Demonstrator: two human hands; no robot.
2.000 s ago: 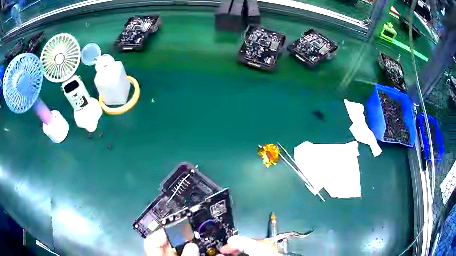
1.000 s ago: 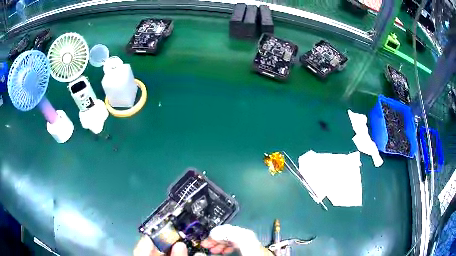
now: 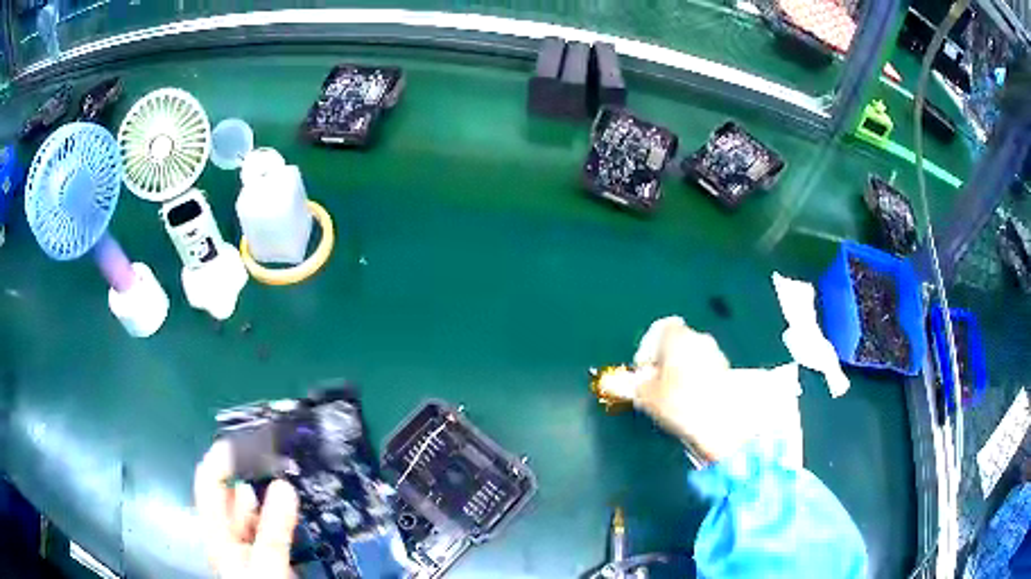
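Observation:
My left hand (image 3: 249, 523) holds a black circuit board (image 3: 328, 469) by its left side, tilted and blurred, to the left of the open shell. The black housing shell (image 3: 464, 475) lies open side up on the green mat, its lower left partly behind the board. My right hand (image 3: 678, 379), in a blue sleeve, is at the crumpled amber tape (image 3: 611, 387), its fingertips at the clump's right side. Whether it grips the tape or the tweezers is unclear; the tweezers are mostly hidden under the hand. A brass-tipped tool (image 3: 618, 537) lies at the bottom edge.
White cloth (image 3: 780, 413) is partly under my right arm, with a crumpled strip (image 3: 805, 339) beside it. Blue screw bin (image 3: 876, 311) is at right. Fans (image 3: 74, 192) and a white bottle (image 3: 274, 215) stand at left. Part-assembled units (image 3: 630, 158) and black blocks (image 3: 577, 81) line the far edge.
My left hand has lifted the board out of the shell and moved it left. My right hand has left the board and reached forward and right to the amber tape. The shell now lies unheld.

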